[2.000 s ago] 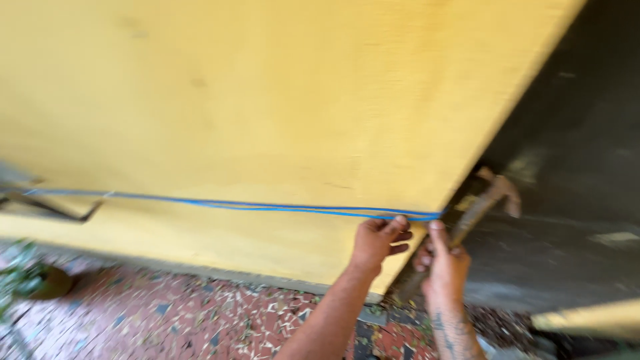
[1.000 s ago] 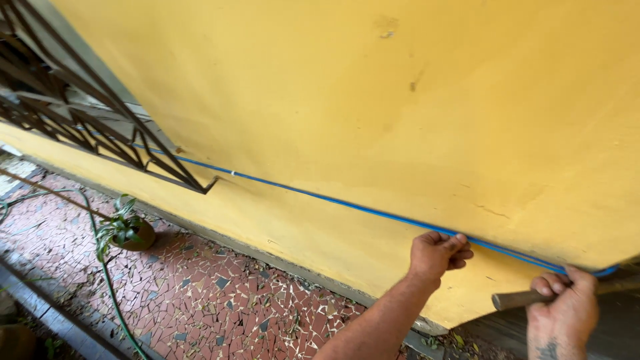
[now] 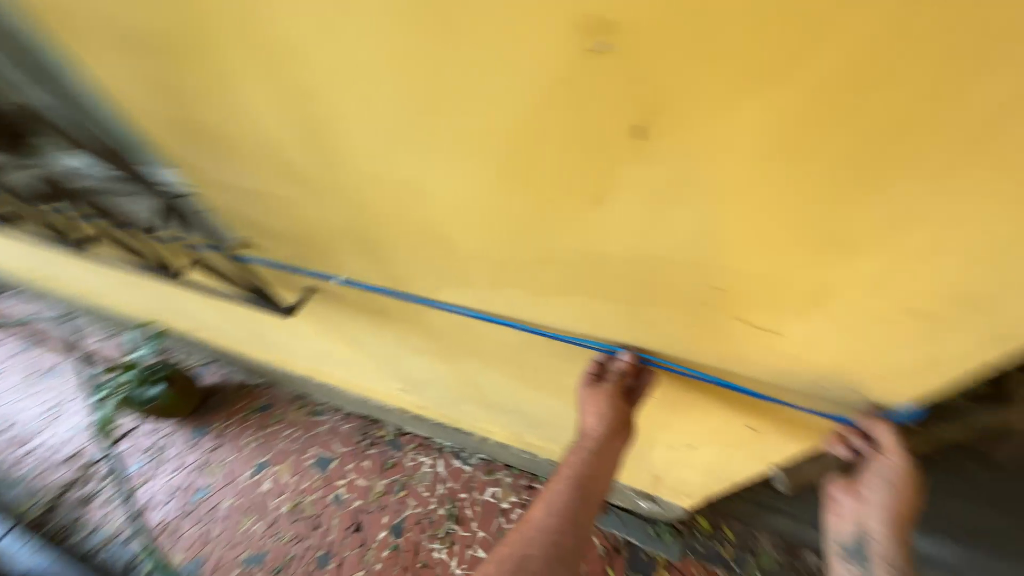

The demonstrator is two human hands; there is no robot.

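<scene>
Two blue cables (image 3: 480,315) run side by side along a yellow wall (image 3: 448,160), from a metal window grille down to the wall's corner at the right. My left hand (image 3: 612,396) pinches the cables between thumb and fingers, partway along. At the corner, my right hand (image 3: 872,464) has its fingertips on the cables, where they bend round the edge. The blurred end of what may be the hammer's handle (image 3: 780,480) shows left of my right hand; the rest of it is hidden. A pale clip (image 3: 338,281) sits on the cables near the grille.
The dark metal grille (image 3: 240,284) juts out from the wall at the left. Below it a potted plant (image 3: 164,392) stands on the broken-tile floor (image 3: 320,496). A hose (image 3: 120,480) lies across the floor at the left. Beyond the corner is a dark area with fallen leaves.
The hammer, whose head showed beside my right hand two seconds ago, is now mostly hidden. Both hands remain at the blue cables. The view has swung left, bringing in the grille and plant.
</scene>
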